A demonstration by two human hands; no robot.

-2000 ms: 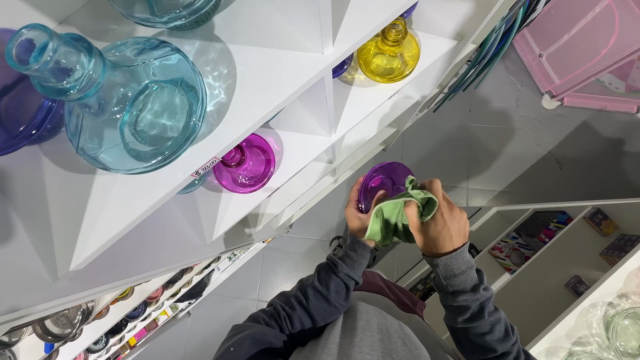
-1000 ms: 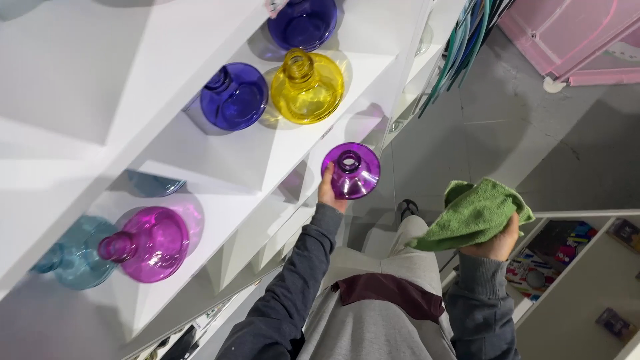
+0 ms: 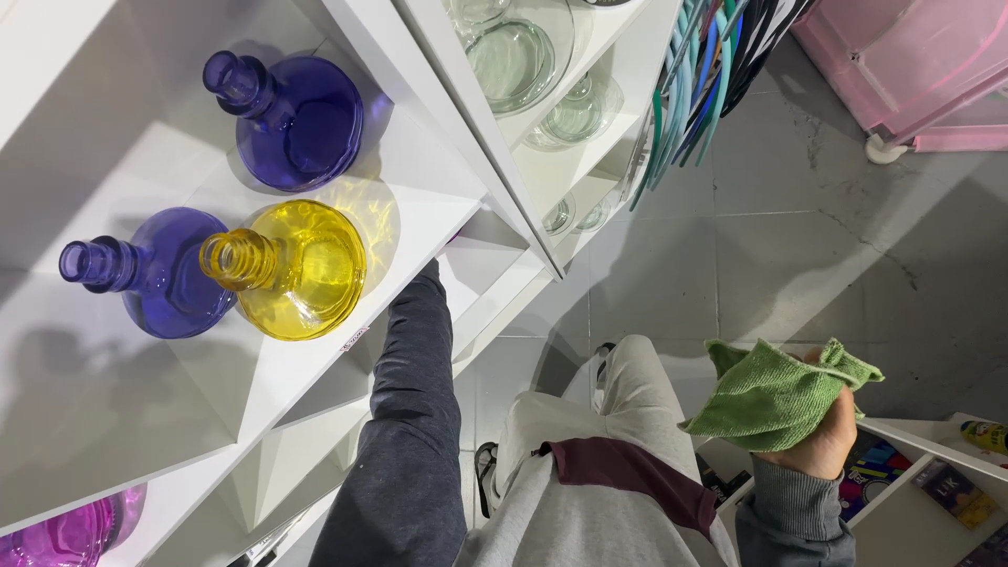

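My right hand, low at the right, grips a green cloth that drapes over its fingers. The left forearm reaches under the edge of a white shelf; the hand at its end is hidden. A tiny bit of purple glass shows beside the sleeve's end, and whether my left hand holds it cannot be seen. On the shelf above stand a yellow glass bottle, a blue-violet glass bottle and another blue-violet bottle beside the yellow one.
Clear glass vessels stand in the adjoining shelf unit. A magenta glass vessel is at the lower left. Coloured tubes or cords hang near a pink translucent plastic item. A low white cabinet with packaged goods is at the lower right.
My left hand, which held the purple glass bottle out in the open, has gone beneath the shelf edge. The right hand keeps the green cloth. The view has shifted closer to the yellow bottle.
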